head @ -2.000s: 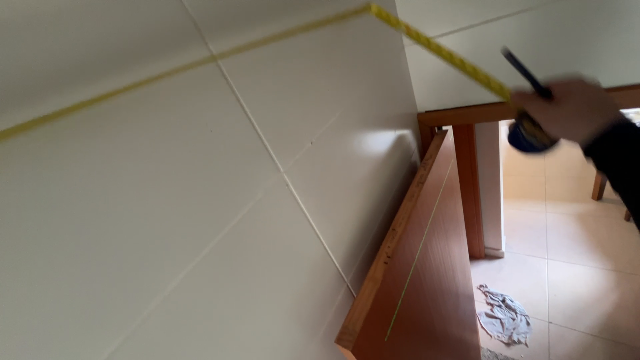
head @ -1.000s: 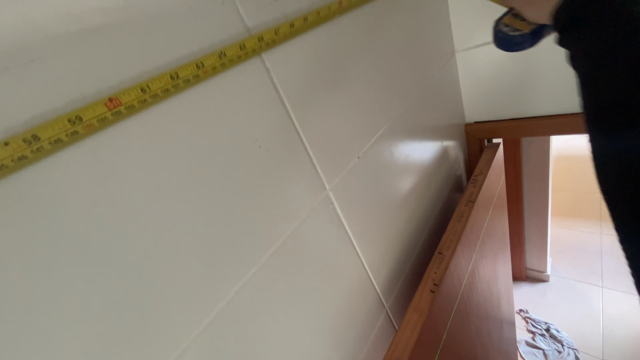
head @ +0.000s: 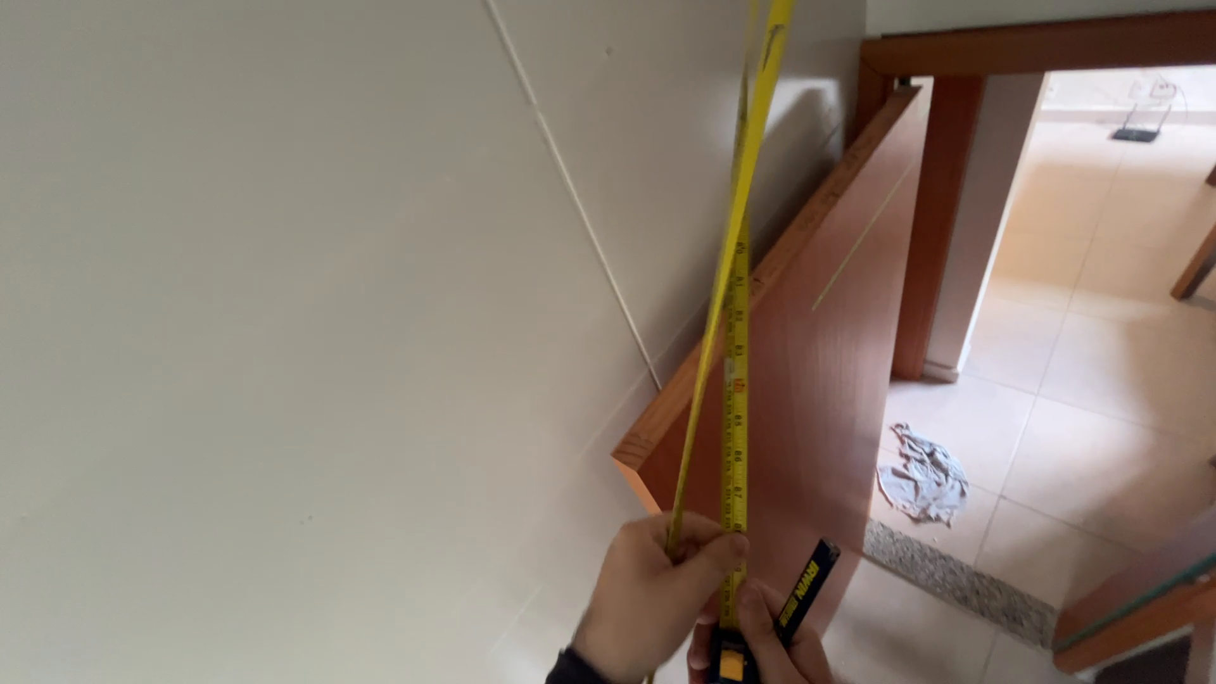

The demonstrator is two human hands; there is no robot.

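A yellow tape measure blade (head: 738,408) runs upward in a long loop in front of the wall and door. Near the bottom centre, my left hand (head: 660,579) pinches the blade between thumb and fingers. Just below and to its right, my right hand (head: 774,636) holds the tape measure's case (head: 731,660), which is partly cut off by the lower frame edge. A dark Irwin marking pencil or marker (head: 807,589) with yellow lettering also sticks up from my right hand. The two hands are close together.
A pale tiled wall (head: 332,285) fills the left. A wooden door (head: 807,380) stands ajar beside it, under a wooden frame (head: 1045,43). Past the doorway, a crumpled grey cloth (head: 923,475) lies on the floor by a granite threshold (head: 959,570). A dark device (head: 1135,135) sits farther back.
The blade was stretched along the wall and now hangs in a loop before the door. The case has come from the upper right down to the bottom centre. My left hand has come into view.
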